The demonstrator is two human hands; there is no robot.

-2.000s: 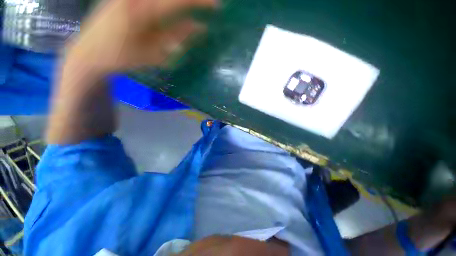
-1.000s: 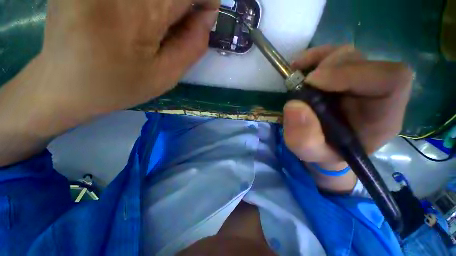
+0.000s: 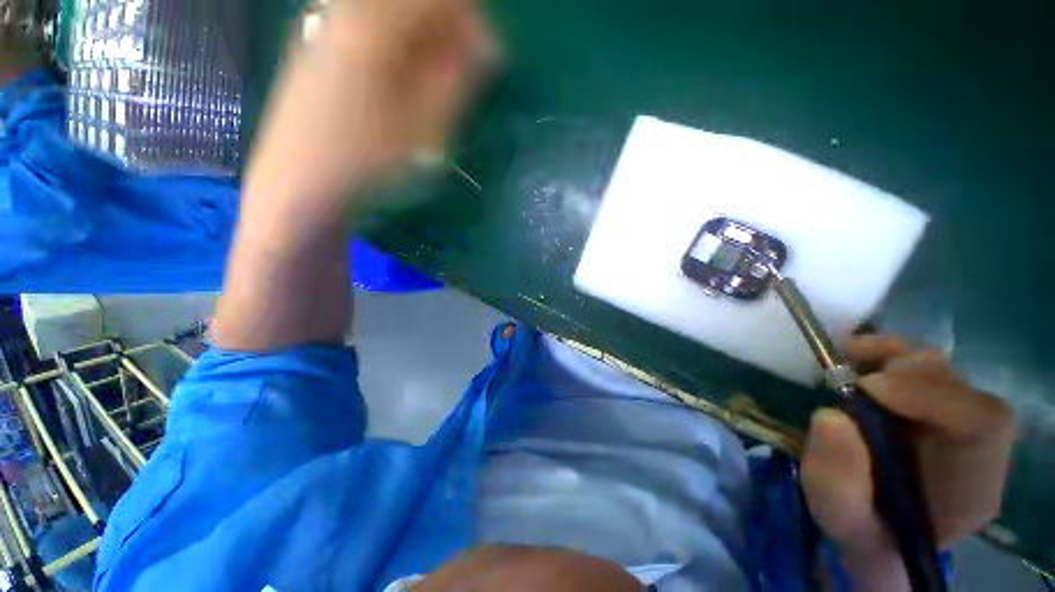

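The watch housing (image 3: 733,259) lies open side up on the white foam pad (image 3: 659,174), with small silvery and dark parts inside. My right hand (image 3: 926,434) holds the soldering iron (image 3: 873,428) by its black handle. The iron's tip is at the lower right edge of the housing; I cannot tell if it touches. My left hand (image 3: 405,87) is blurred, away from the pad at the upper left over the green mat. I cannot tell if it holds anything.
A silvery gridded tray (image 3: 156,87) stands at the upper left, beside another person's blue sleeve (image 3: 81,220). A blue bin (image 3: 391,268) is at the bench edge below my left wrist. The green mat's worn edge (image 3: 648,376) runs diagonally below the pad.
My left hand has moved away from the housing to the upper left. The view has shifted and turned; the whole pad shows now. My right hand still holds the iron at the housing.
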